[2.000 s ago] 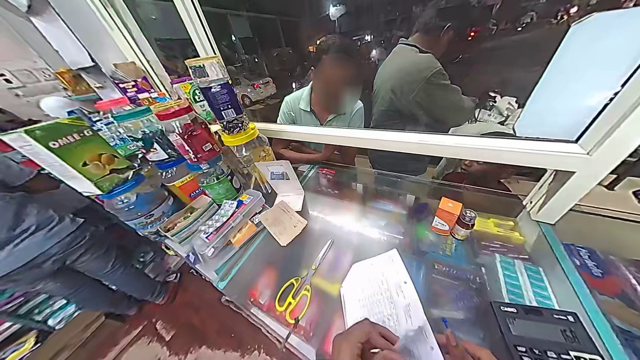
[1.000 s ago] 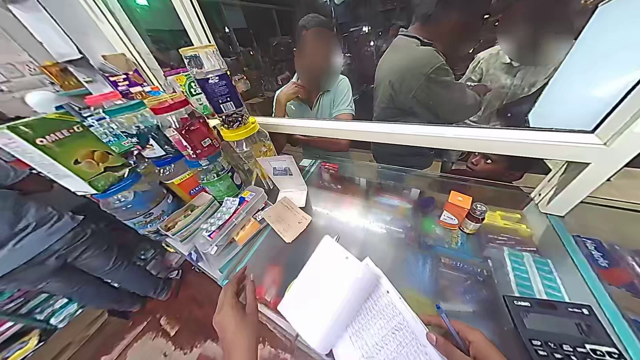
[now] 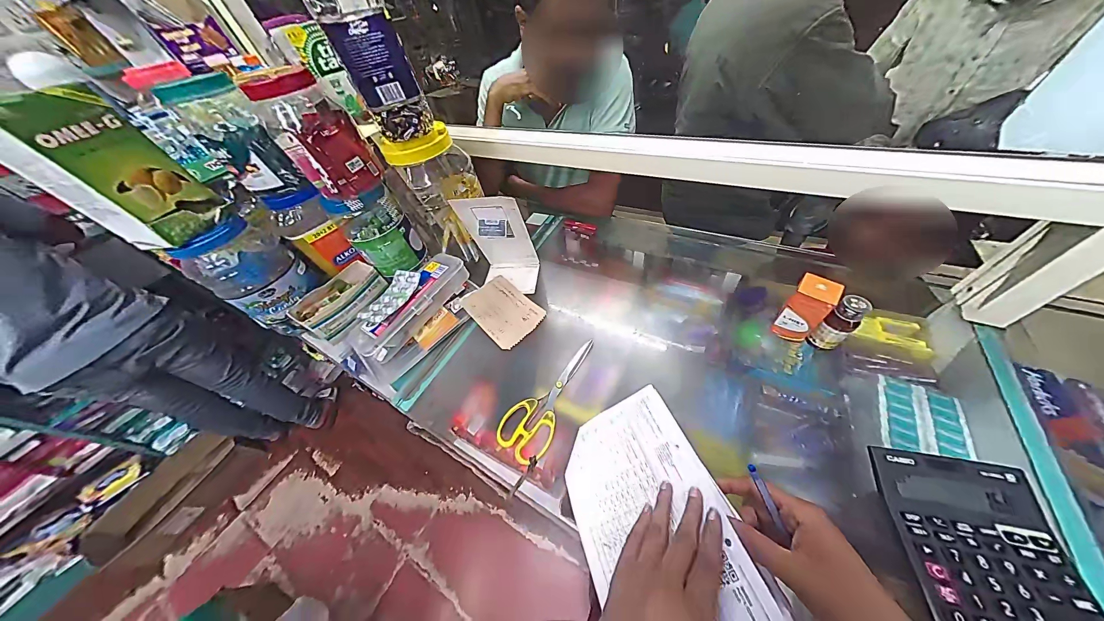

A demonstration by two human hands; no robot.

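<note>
My left hand (image 3: 668, 561) lies flat, palm down, on a stack of printed and handwritten paper sheets (image 3: 634, 457) at the front of the glass counter. My right hand (image 3: 789, 535) holds a blue pen (image 3: 768, 500) at the right edge of the sheets, its thumb near the paper. Left of the papers lie scissors with yellow handles (image 3: 526, 427), blades pointing away. A black Casio desk calculator (image 3: 975, 526) sits to the right. Beyond the papers stand an orange and white box (image 3: 806, 308) and a small dark bottle (image 3: 839, 323), side by side.
Stacked plastic jars (image 3: 323, 138) and a clear plastic box of blister packs (image 3: 410, 310) line the left end. A brown paper piece (image 3: 503, 312) lies near them. Blister strips (image 3: 925, 417) show behind the calculator. Several people are beyond the window frame (image 3: 776, 168); another person stands at left.
The opened-out pages now form one stack. My left hand has moved from beside the papers onto them. The scissors, covered a second ago, show again.
</note>
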